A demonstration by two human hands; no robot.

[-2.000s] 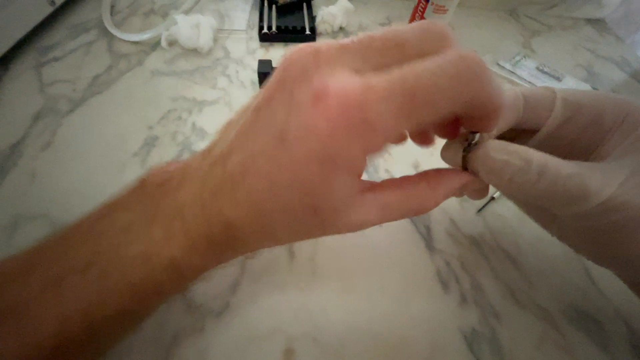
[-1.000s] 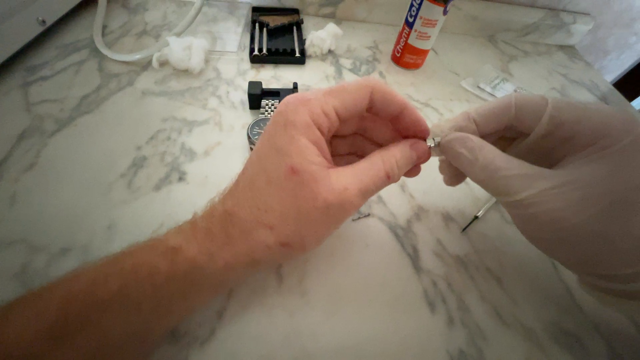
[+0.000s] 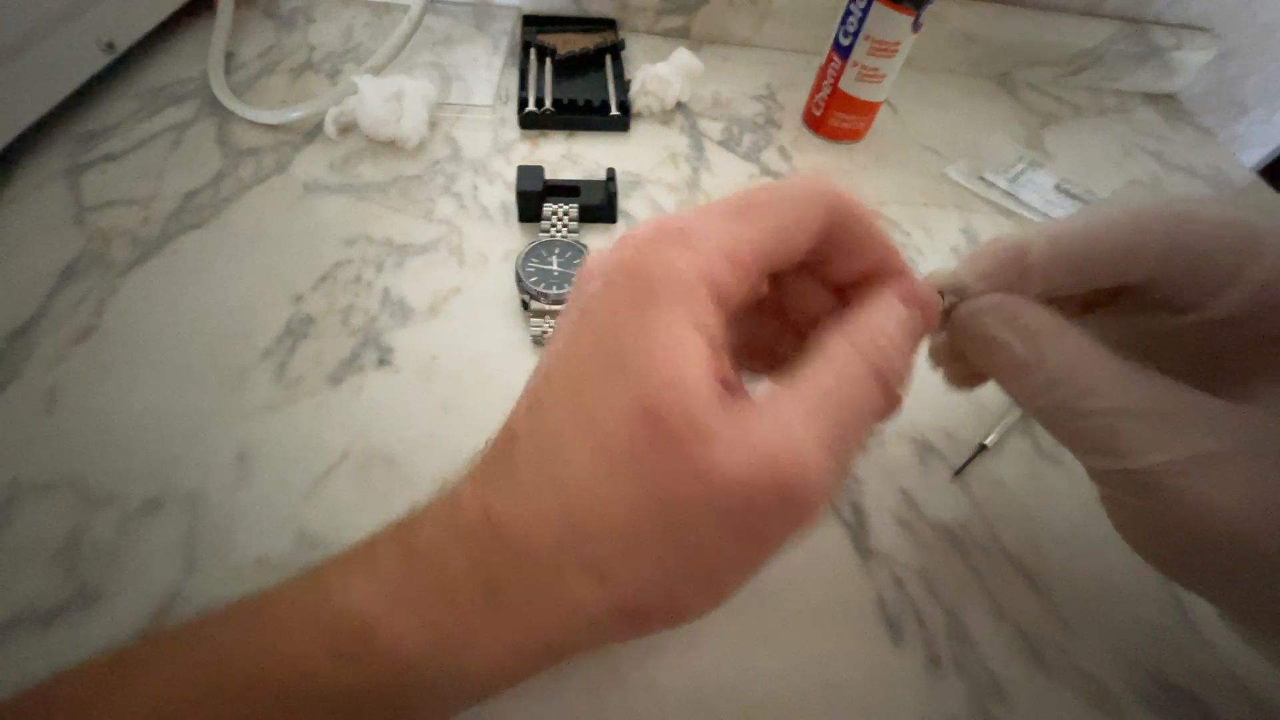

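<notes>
My bare left hand [image 3: 720,400] and my gloved right hand [image 3: 1110,370] meet fingertip to fingertip. Between them they pinch a small metal piece [image 3: 945,300], likely a watch bracelet link; fingers and blur hide most of it. A wristwatch [image 3: 553,267] with a dark dial and steel bracelet lies left of my left hand, which hides part of it. The far end of its bracelet reaches a black plastic bracelet holder [image 3: 567,195]. Just below my right hand lies a thin screwdriver [image 3: 985,442], its dark tip pointing down and left, its rear hidden.
A black case of small screwdrivers [image 3: 573,75] lies at the back between two white cotton wads [image 3: 385,108] [image 3: 668,80]. Beside them are a pale tube [image 3: 235,95] and a spray can [image 3: 857,70]. A clear packet [image 3: 1030,187] lies behind my right hand on the marble surface [image 3: 250,480].
Two seconds ago my left hand hid the watch; now its dial shows. Both hands still pinch the small metal piece. The view has shifted somewhat.
</notes>
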